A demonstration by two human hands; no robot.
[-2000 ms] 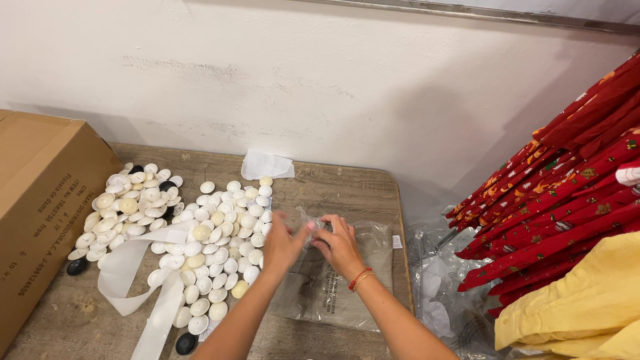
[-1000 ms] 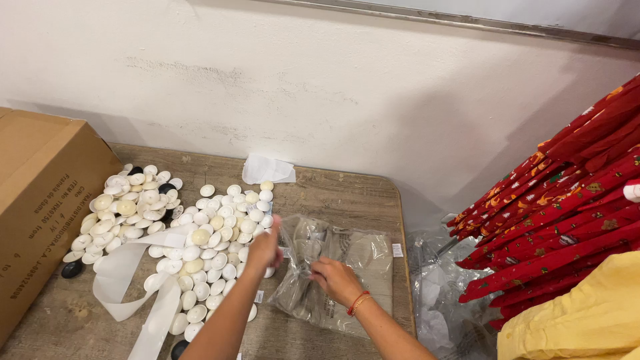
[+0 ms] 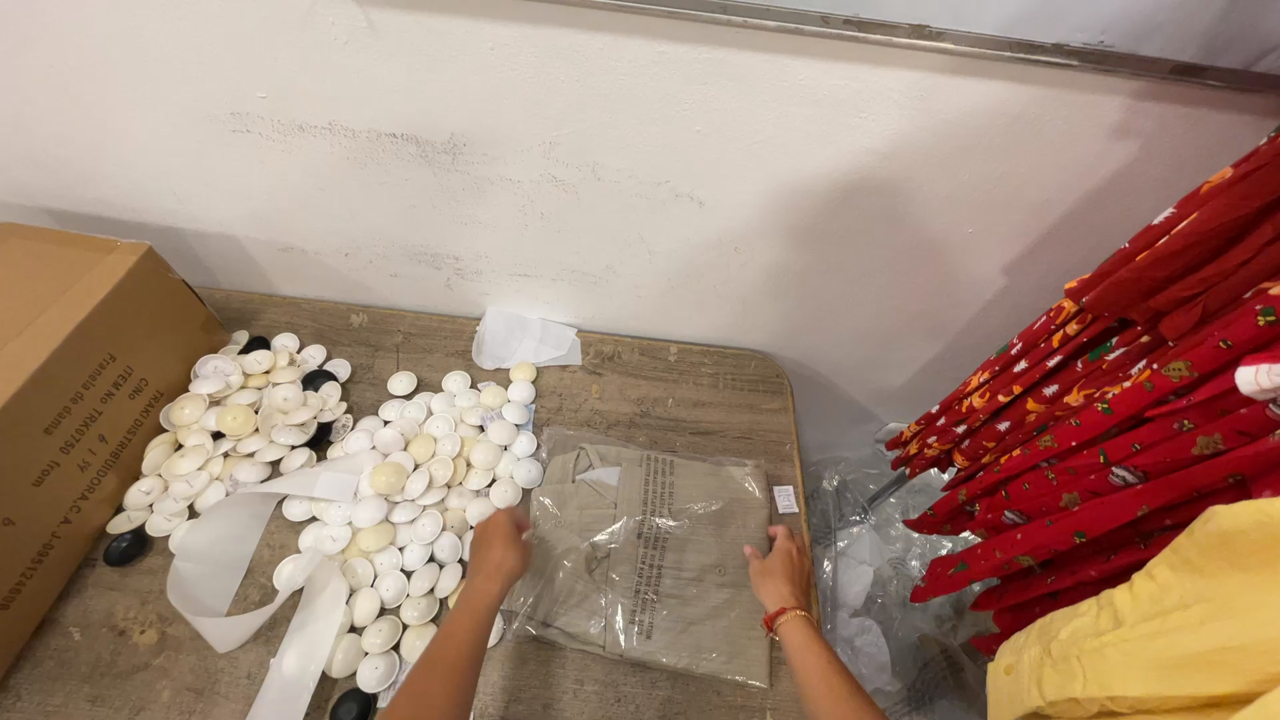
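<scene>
A folded khaki shirt in a clear plastic bag (image 3: pixel 690 570) lies flat on the wood-look table (image 3: pixel 690 390), with printed writing on the bag. My left hand (image 3: pixel 500 550) is at the bag's left edge, its fingers curled and partly hidden; whether it grips the plastic cannot be told. My right hand (image 3: pixel 780 570) rests at the bag's right edge with its fingers apart, just below a small white tag (image 3: pixel 783 499). Beside my left hand spreads a pile of white and cream round security tags (image 3: pixel 420 500), with a few black ones among them.
A cardboard box (image 3: pixel 90 420) stands at the left. A white ribbon-like strip (image 3: pixel 225 570) curls over the tags, and a white paper piece (image 3: pixel 525 340) lies near the wall. Red printed garments (image 3: pixel 1130 430) and a yellow garment (image 3: pixel 1150 610) hang at the right, above clear plastic bags (image 3: pixel 870 590).
My hands have moved apart from near the bag's upper part to its two sides. The bag, bunched at the left a second ago, now lies flatter.
</scene>
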